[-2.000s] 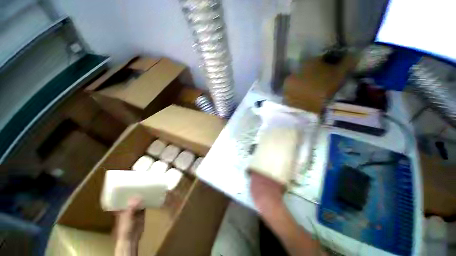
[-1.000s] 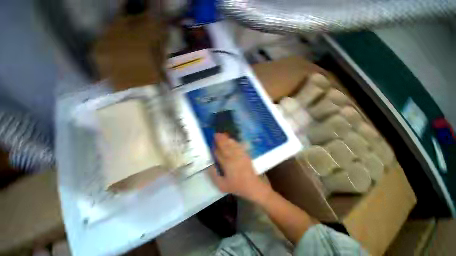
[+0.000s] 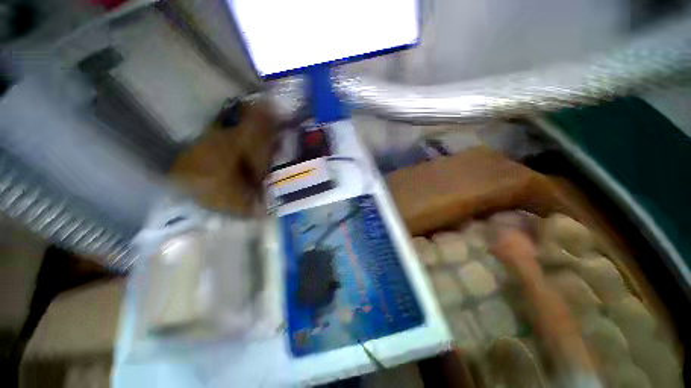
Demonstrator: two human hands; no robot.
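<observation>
My right hand (image 3: 517, 244) is blurred and reaches over the rows of cream tubes (image 3: 478, 279) in the open carton (image 3: 466, 189) on the right. Its fingers are at the tubes near the carton's far side; whether they grip one cannot be told. My left hand is out of the picture. One cream tube (image 3: 174, 282) lies on the left part of the white machine worktable (image 3: 204, 367), lengthwise away from me.
A black block (image 3: 317, 277) lies on the blue printed mat (image 3: 379, 292). Behind are a small white box (image 3: 292, 179), a brown cardboard piece (image 3: 216, 170) and a bright monitor (image 3: 333, 30). A silver duct (image 3: 470, 102) crosses behind the carton; another (image 3: 57, 216) is at left.
My right hand has left the black block and moved right, over the carton of tubes. The view has shifted, showing the monitor and more of the carton. My left hand, seen earlier with a tube, is gone.
</observation>
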